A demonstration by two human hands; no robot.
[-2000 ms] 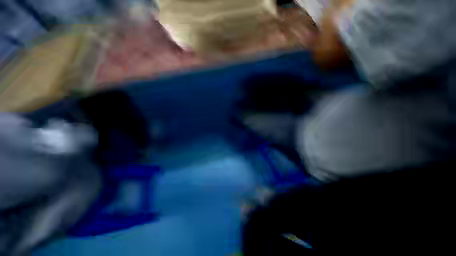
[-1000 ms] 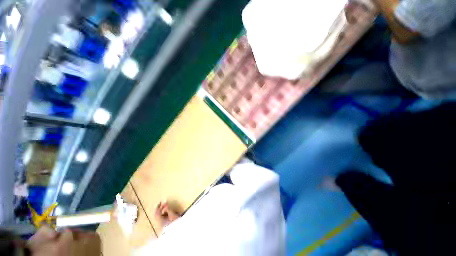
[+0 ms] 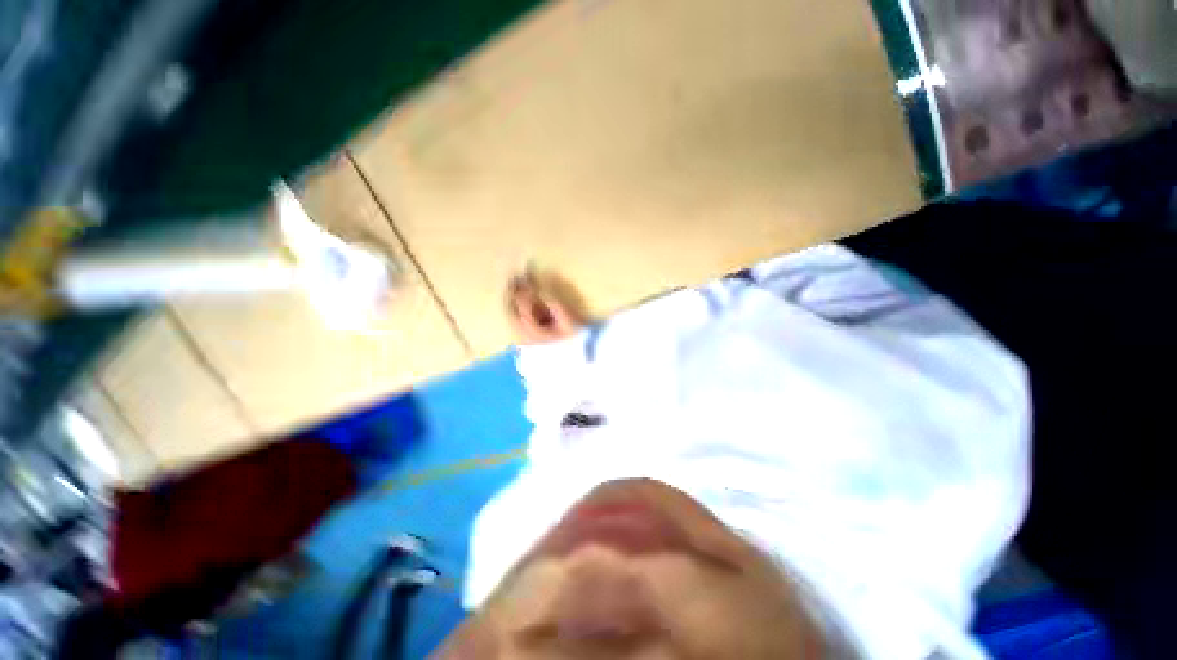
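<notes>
A white tube in a yellow frame, seemingly the caulking gun (image 3: 181, 277), lies blurred at the left, its front end at a crumpled white tissue (image 3: 346, 281). A blurred hand (image 3: 542, 313) at the end of a white sleeve, apparently my left hand, is over the tan board (image 3: 645, 155), right of the tissue and apart from it. Its fingers look partly curled; whether it holds anything is unclear. My right hand is not in view.
A dark green conveyor (image 3: 374, 65) runs behind the board. A pink-brown patterned sheet (image 3: 1033, 90) is at the upper right. A white shirt (image 3: 774, 400) and part of a face fill the lower middle. A dark red shape (image 3: 232, 516) and blue floor (image 3: 452, 438) are below the board.
The view has swung, so board, gun and tissue stand higher in the picture. The face has come into view. The hand near the gun at the lower left is no longer seen.
</notes>
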